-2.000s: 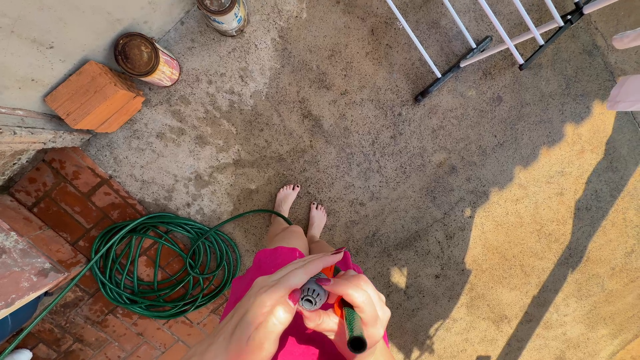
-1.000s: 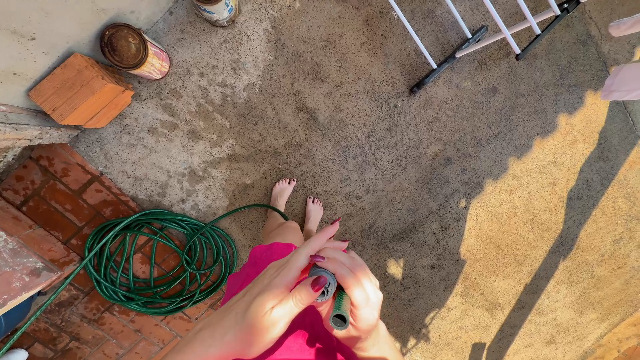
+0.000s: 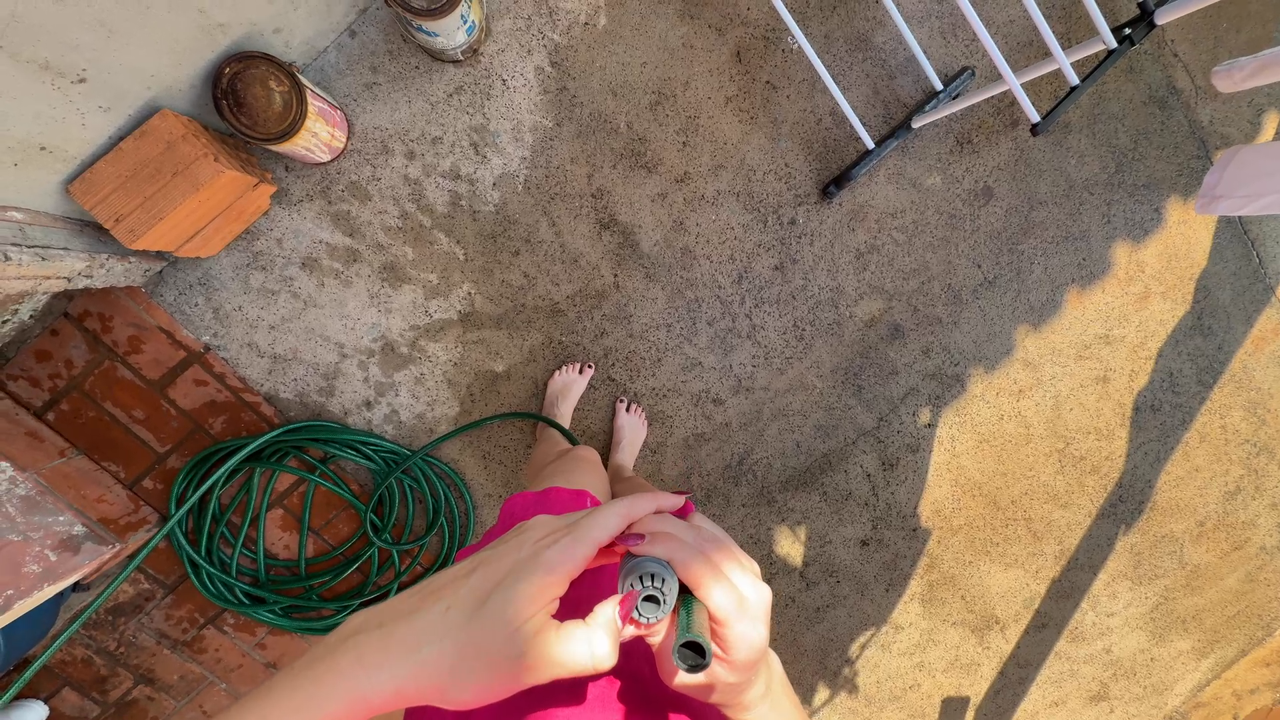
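Note:
At the bottom middle my left hand (image 3: 535, 610) grips a grey plastic hose connector (image 3: 648, 590), its thumb against the ribbed rim and its fingers over the far side. My right hand (image 3: 715, 600) is closed around the open end of a green garden hose (image 3: 692, 640), which points up at the camera just right of the connector. The two hands touch. The rest of the connector is hidden by my fingers. A coil of the same kind of green hose (image 3: 320, 525) lies on the brick paving to the left, one strand running behind my legs.
Two rusty paint cans (image 3: 280, 108) and an orange clay block (image 3: 172, 185) stand by the wall at upper left. A white drying rack (image 3: 900, 125) with black feet stands at upper right. My bare feet (image 3: 568, 390) are on the concrete floor (image 3: 740, 290).
Two seconds ago an orange part showed between my hands; now my fingers cover that place. My left thumb has moved onto the connector's rim, and the hose end now faces the camera more squarely.

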